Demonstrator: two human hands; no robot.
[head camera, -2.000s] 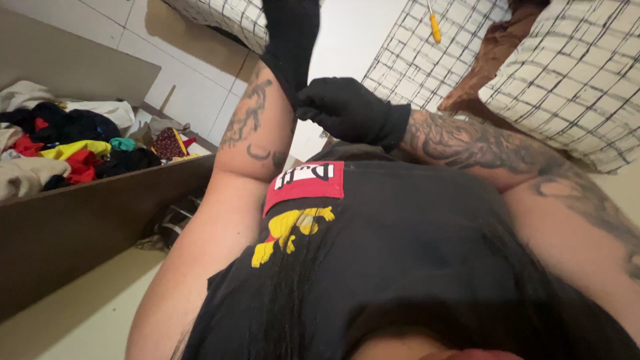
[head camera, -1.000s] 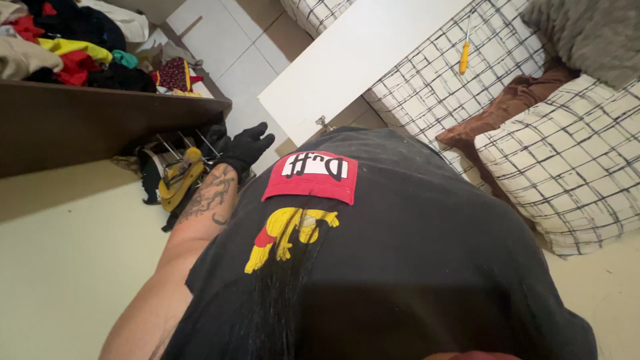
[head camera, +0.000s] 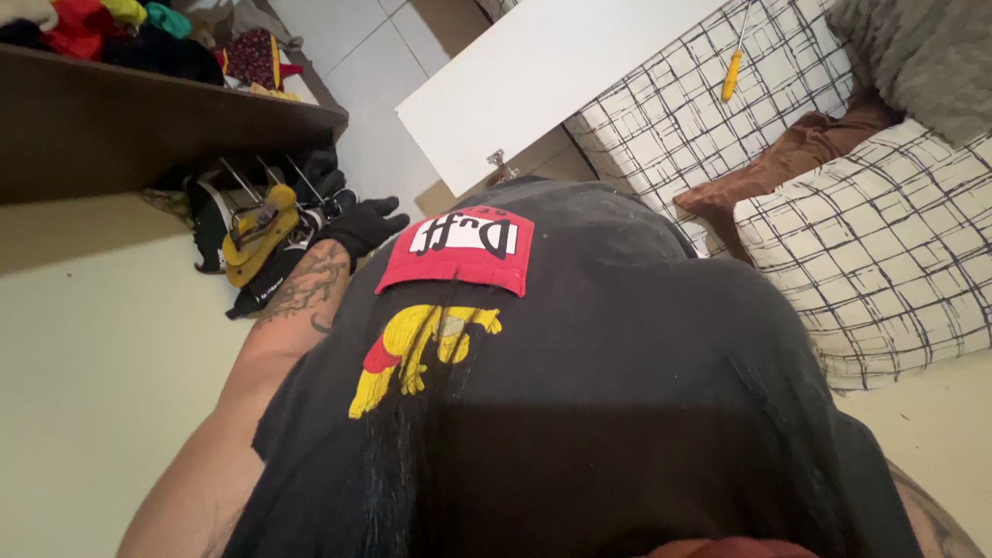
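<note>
My left hand (head camera: 366, 225), in a black glove, reaches past the left side of my black T-shirt (head camera: 620, 341), its fingers apart and nothing seen in them. Right beside it are a wire shoe rack (head camera: 246, 184) and a yellow flip-flop (head camera: 262, 236). My right hand is out of view; just part of the tattooed right arm shows at the lower right edge. A white board (head camera: 535, 77) with a metal hinge (head camera: 500, 160) at its near end lies ahead of my body. On the checked bedding rests a screwdriver (head camera: 731, 76) with a yellow handle.
A dark wooden drawer or box (head camera: 155, 112) holds heaped clothes (head camera: 159, 50) at the upper left. To the right are a checked pillow (head camera: 868, 256), brown fabric (head camera: 783, 159) and a grey fluffy cushion (head camera: 922, 62). Pale floor tiles (head camera: 372, 70) show between drawer and board.
Two seconds ago my right gloved hand was at my left wrist, pulling at the glove; since then it has left the view. My left hand has come down beside the shoe rack.
</note>
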